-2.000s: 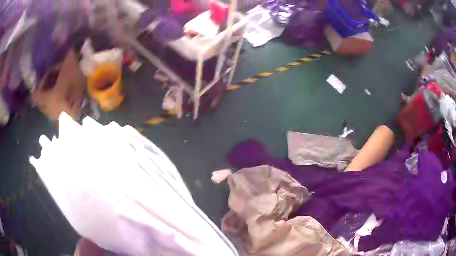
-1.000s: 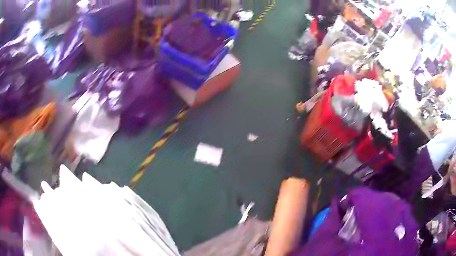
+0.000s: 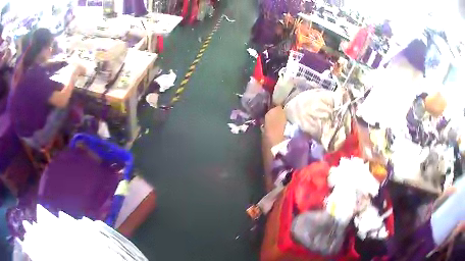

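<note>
A fan of bright white fabric layers (image 3: 76, 239) stands at the lower left edge of the view, with pointed upper tips and fine lines along its right side. Its lower part is cut off by the picture's edge. Neither my left hand nor my right hand shows; whatever holds the layers is out of the picture.
A blue crate (image 3: 127, 159) with purple cloth is behind the white layers. A person (image 3: 33, 102) sits at a sewing table (image 3: 130, 76) at left. The green floor (image 3: 204, 153) runs between yellow-black tape (image 3: 196, 61) and, at right, a red crate (image 3: 285, 229) with cloth.
The view has moved forward along the floor and shows more of the sewing stations. The white layers now sit lower in the picture. The blue crate is nearer, at left; the orange roll has left view.
</note>
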